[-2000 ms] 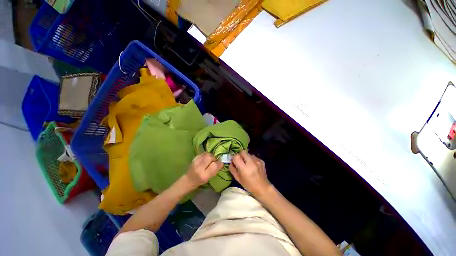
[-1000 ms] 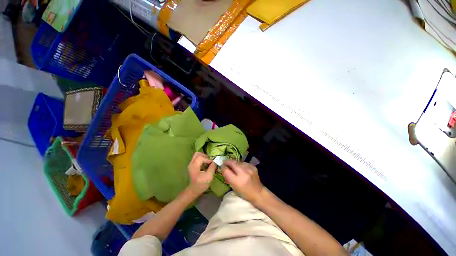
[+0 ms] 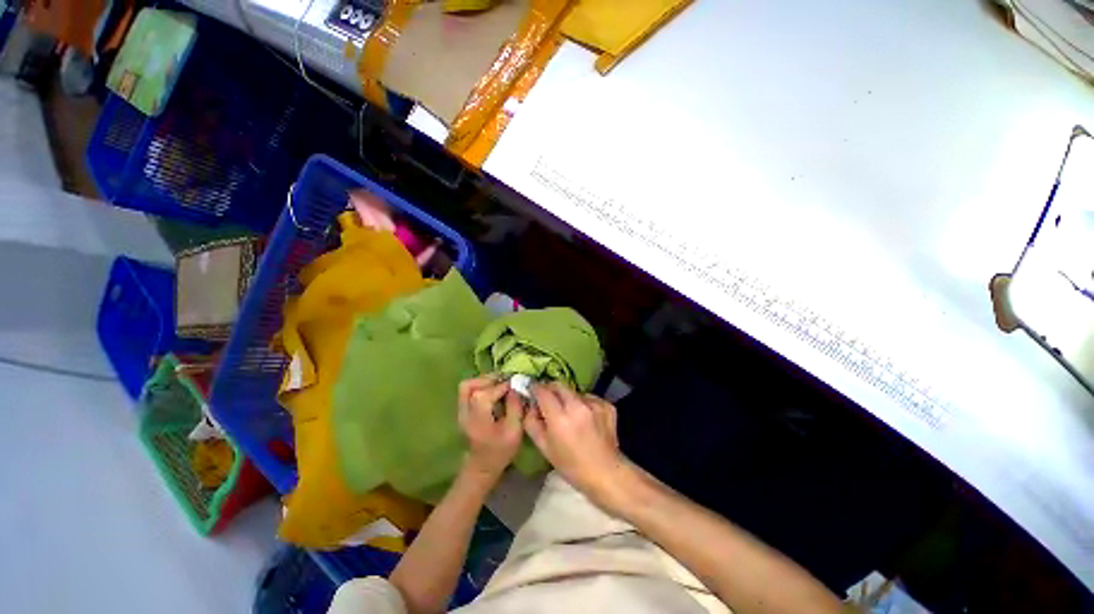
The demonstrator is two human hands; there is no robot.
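Observation:
The green garment (image 3: 408,390) lies over the mustard cloth (image 3: 322,408) at the blue crate and reaches to my lap, where it is bunched in a rounded bundle. A small pale item (image 3: 521,385), perhaps a label, sits at the bundle's opening between my fingertips. My left hand (image 3: 488,420) pinches at its left side and my right hand (image 3: 566,422) pinches at its right side. The fingertips nearly meet. Which fingers hold cloth and which hold the pale item is too small to tell.
The blue crate (image 3: 254,348) stands left of my lap. A green basket (image 3: 180,462) and other blue baskets are near the wall. The white table (image 3: 768,180) with a printed ruler edge runs along the right. Taped cardboard (image 3: 462,60) and a mustard piece (image 3: 624,24) lie at its far-left end.
The view has shifted, so crate and table edge sit differently in the picture. My hands stay at the bundle, and their fingertips have come closer together around the pale item.

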